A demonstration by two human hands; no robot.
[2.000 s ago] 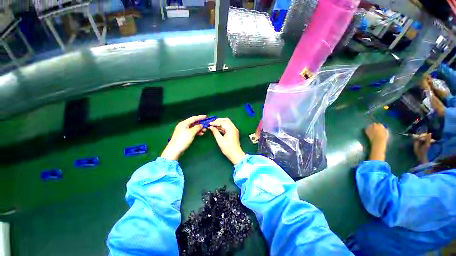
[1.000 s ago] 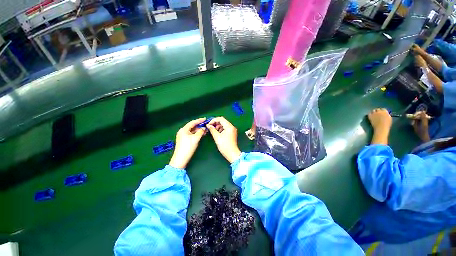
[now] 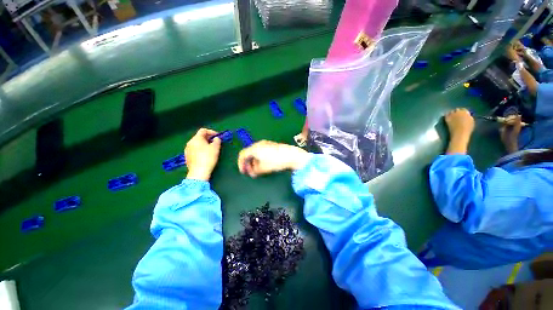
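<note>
My left hand [image 3: 202, 154] holds a blue module [image 3: 223, 137] by its left end, over the green belt. My right hand [image 3: 261, 158] is apart from it, to the right, blurred, with fingers curled; whether it holds a small part cannot be told. Another blue module [image 3: 244, 137] lies on the belt just beyond my right hand. A pile of small shiny black parts [image 3: 265, 248] lies on the bench between my forearms.
Blue modules [image 3: 123, 181] lie in a row on the belt [image 3: 200, 109]. Black housings [image 3: 138, 114] lie beyond them. A clear bag of black parts [image 3: 351, 115] stands right, before a pink-wrapped post [image 3: 358, 30]. A neighbour's hand [image 3: 459, 124] is further right.
My hands have separated; the left moved left with a blue module, the right swung lower. The row of blue modules and the black housings have shifted left in view.
</note>
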